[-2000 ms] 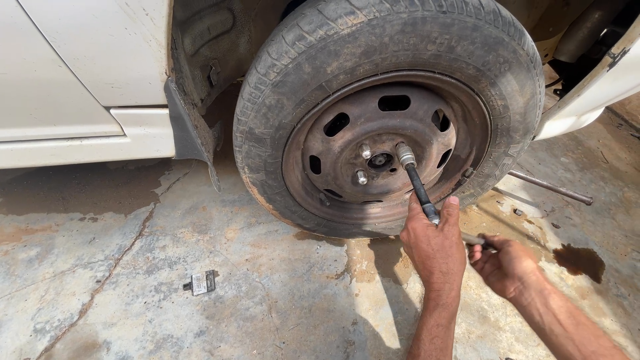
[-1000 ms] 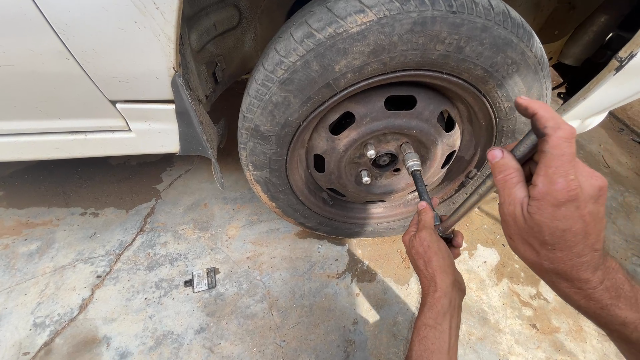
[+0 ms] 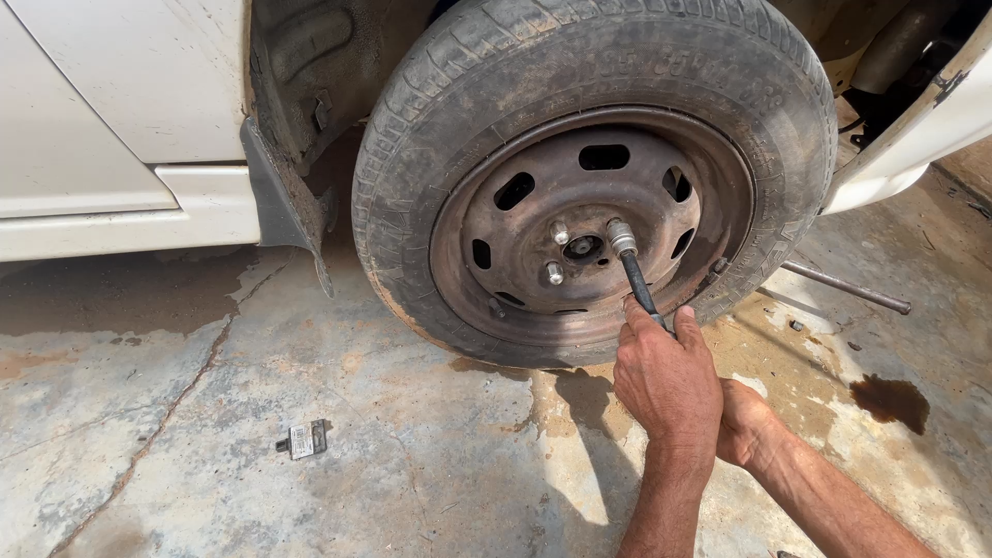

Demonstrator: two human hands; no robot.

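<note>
A steel car wheel (image 3: 535,225) with a worn tire (image 3: 418,155) fills the upper middle. Lug nuts (image 3: 555,273) show left of and below its hub hole. A metal socket (image 3: 621,236) sits on the wheel's upper right fastener, which it hides. From it a dark extension bar (image 3: 637,280) slants down toward me. My left hand (image 3: 668,372) is closed around the tool's near end. Behind and right of it, my right hand (image 3: 745,422) is partly covered by my left; its fingers and whatever they grip are hidden.
A white car body (image 3: 116,93) with a black mud flap (image 3: 283,194) lies to the left. A metal bar (image 3: 849,287) sticks out beside the tire at right. A small labelled part (image 3: 308,439) lies on the cracked concrete floor (image 3: 256,480), and a dark oily stain (image 3: 891,403) is at right.
My right hand, raised on the tool's handle at right one second ago, is now low behind my left hand. The socket stays on the same fastener.
</note>
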